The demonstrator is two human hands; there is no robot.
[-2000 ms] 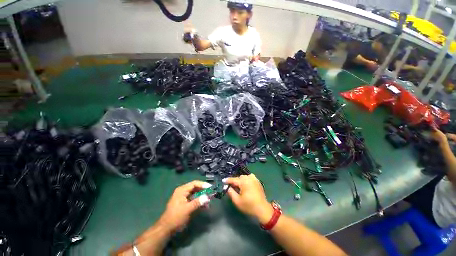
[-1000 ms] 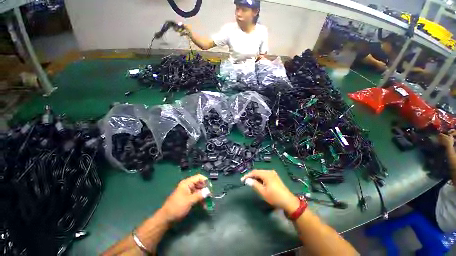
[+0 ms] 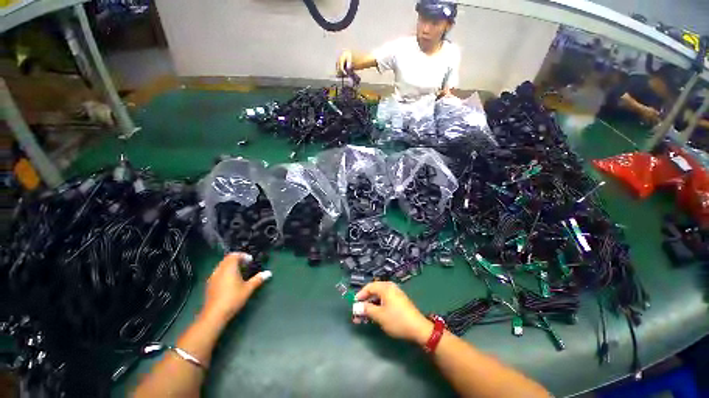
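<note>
My right hand (image 3: 389, 311) holds a cable assembly by its small green circuit board (image 3: 349, 295), in front of the heap of black ring parts (image 3: 381, 247). White covers show on its fingertips. My left hand (image 3: 230, 289) is at the front edge of the left-hand bag of rounder black parts (image 3: 242, 221). Its thumb and index finger, with white tips, are around a black part (image 3: 250, 269); whether they grip it is unclear. Four clear plastic bags (image 3: 351, 165) stand open in a row behind.
Assembled black coils (image 3: 101, 249) pile at far left. Cable assemblies with green boards (image 3: 529, 210) pile at right. A coworker (image 3: 424, 62) opposite handles cables over a second cable pile (image 3: 311, 115) beside whitish bags (image 3: 435, 116). Red bags (image 3: 641, 172) lie at far right on the green bench (image 3: 311, 350).
My hands have moved apart. My left hand let go of the green board and moved left to the black parts; my right hand now holds the board. The view has turned left.
</note>
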